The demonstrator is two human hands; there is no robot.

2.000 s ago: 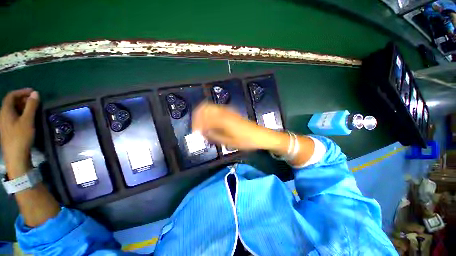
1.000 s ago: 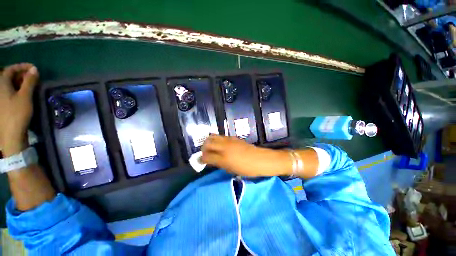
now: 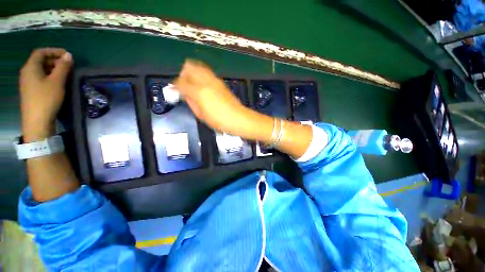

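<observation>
A long black phone tray (image 3: pixel 139 179) lies in front of me with several dark smartphones side by side, camera clusters at the far end. Most show a white label at the near end. My right hand (image 3: pixel 205 95), slightly blurred, pinches a small white wiping cloth (image 3: pixel 171 94) at the camera cluster of the second smartphone from the left (image 3: pixel 176 127). My right hand and forearm partly cover the middle smartphone and the one right of it. My left hand (image 3: pixel 43 90) rests with curled fingers beside the tray's left end; I see nothing in it.
A light-blue solvent bottle (image 3: pixel 370 142) with its lid open lies right of the tray in view. A black block of stacked trays (image 3: pixel 428 125) stands at the bench's right end. A chipped pale rail (image 3: pixel 212 37) runs behind the tray. A blue object (image 3: pixel 442 189) and cartons are lower right.
My right hand and the cloth have moved from the near end of the middle smartphone up and left to the second smartphone's cameras. The tray and my left hand appear further right in view.
</observation>
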